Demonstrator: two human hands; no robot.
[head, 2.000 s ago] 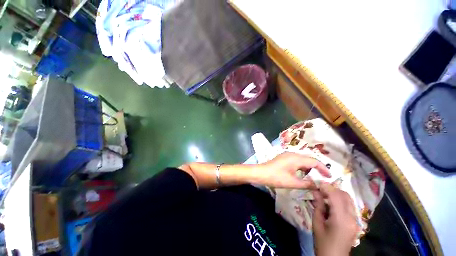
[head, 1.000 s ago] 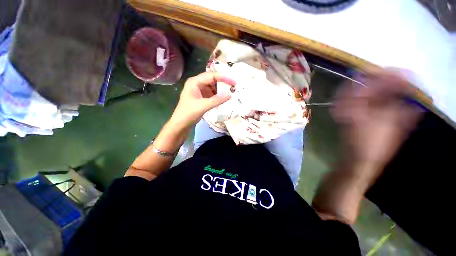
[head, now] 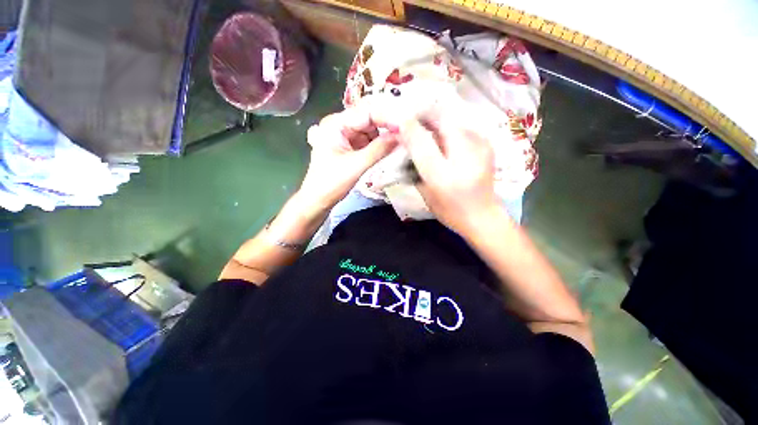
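The floral cloth garment point(head: 499, 91) lies bunched over my knees, white with red and brown flowers. A small dark button point(head: 395, 92) shows on its pale part just above my fingers. My left hand point(head: 337, 153) pinches the garment's edge between thumb and fingers. My right hand point(head: 453, 166) is close beside it, fingertips bent together at the same edge. A dark shape shows under the right palm; I cannot tell what it is. No needle or thread can be made out between the right fingertips.
A white table with a yellow measuring tape point(head: 582, 43) along its edge curves across the top right. A pink mesh bin point(head: 259, 66) stands left of my knees. A grey cloth-covered stand point(head: 104, 75) and pale blue cloth point(head: 50, 166) are at the upper left, a blue crate point(head: 104, 311) lower left.
My right hand was blurred, out to the right with a pale line toward the cloth; it has come back to the garment beside my left hand. My left hand still pinches the cloth.
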